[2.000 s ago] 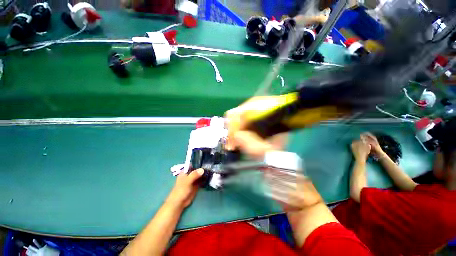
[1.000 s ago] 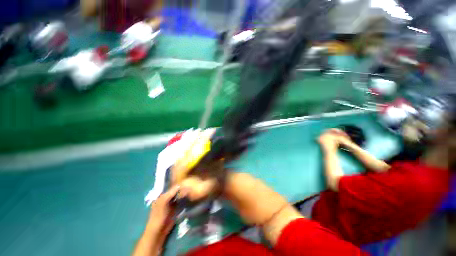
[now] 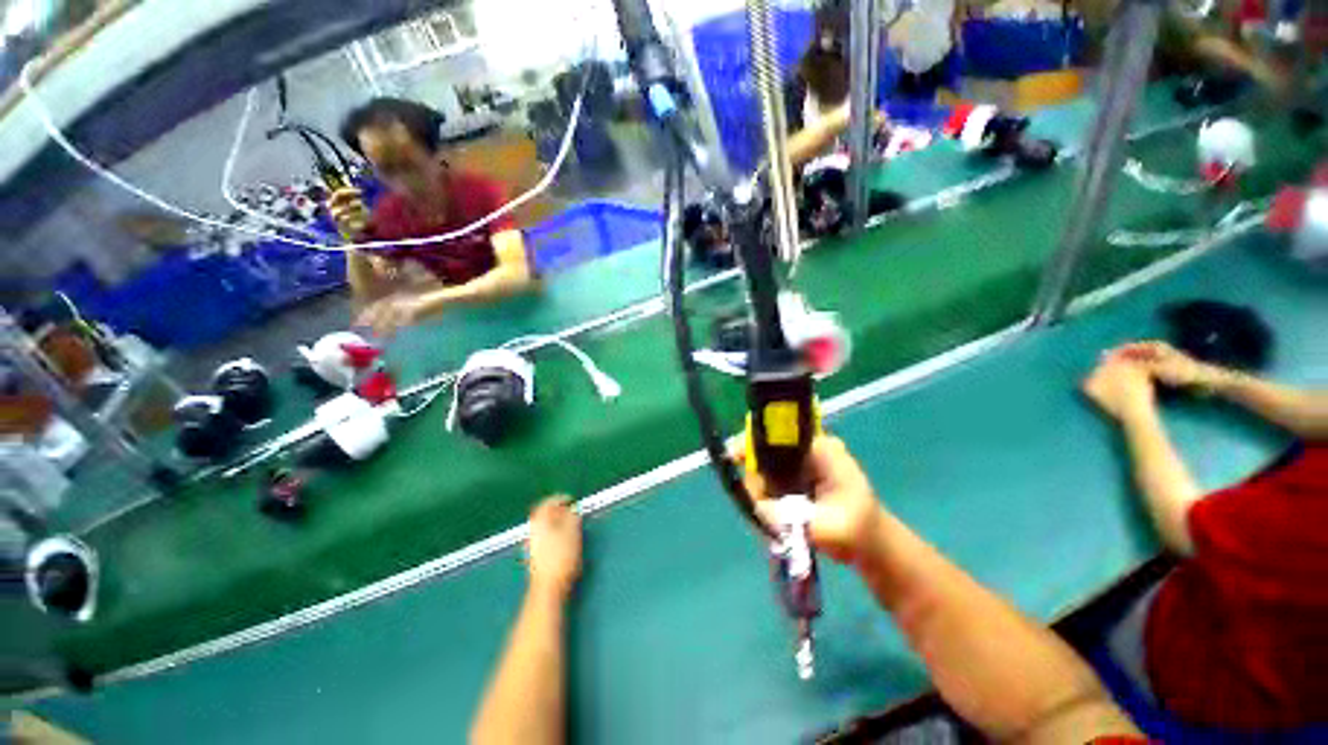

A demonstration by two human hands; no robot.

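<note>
My right hand grips the electric screwdriver, which has a black body and a yellow panel. The tool hangs upright, its silver screw-feed nose pointing down over the blue-green worktop, touching no camera. My left hand is at the belt's near rail. Nothing shows in it, but its fingers are too small and blurred to read. A white dome camera with a red end is on the belt, partly hidden behind the tool. Another camera with a black dome lies on the belt to the left.
The green belt crosses behind my hands, with a metal rail. More cameras line its far side. A person in red is across the belt. Another person's hands are at the right near a black part. A metal post stands right.
The white camera has left my left hand, which has moved forward to the belt rail. The screwdriver has swung from slanted to upright, still in my right hand. The view has tilted up.
</note>
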